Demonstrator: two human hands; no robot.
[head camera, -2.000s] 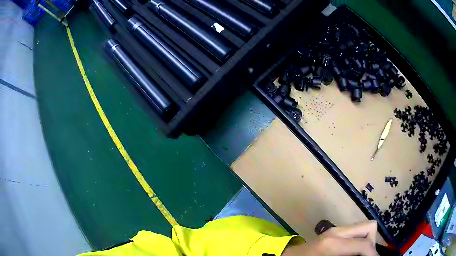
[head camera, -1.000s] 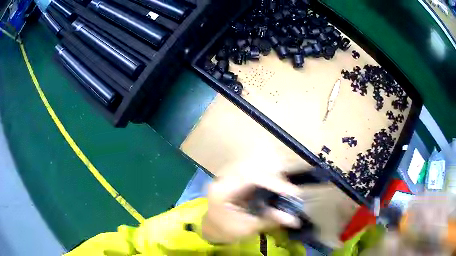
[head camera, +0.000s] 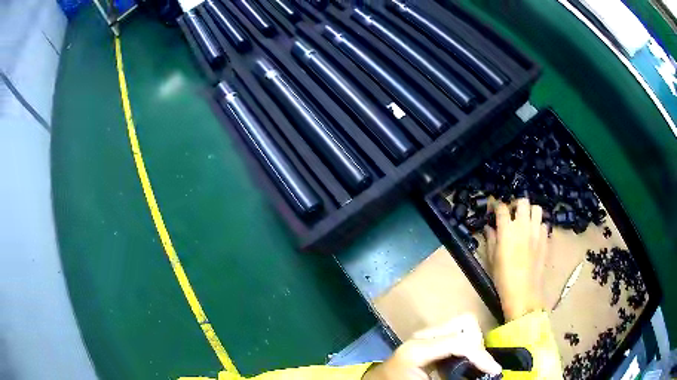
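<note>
My left hand (head camera: 438, 352) is at the bottom edge, closed around a black tubular housing (head camera: 459, 367). The round end faces up and a dark curved piece sticks out to the right, by my right sleeve. My right hand (head camera: 516, 252) reaches into the parts tray (head camera: 475, 273). Its fingers are spread over the pile of short black sleeves (head camera: 571, 194), with the fingertips among them; whether they grip one cannot be told. Tweezers (head camera: 570, 282) lie on the tan tray floor, right of my right hand.
Small black brackets (head camera: 620, 274) lie loose at the tray's right. A large slotted carrier tray (head camera: 326, 231) with rows of black tubes stands beyond, to the left. A tan cardboard mat (head camera: 423, 297) lies left of the parts tray. A yellow line (head camera: 159, 215) runs down the left.
My right hand has come from the blurred area at lower right into the sleeve pile. My left hand still holds the housing, now lower in the picture. The view has shifted to show more carrier tray.
</note>
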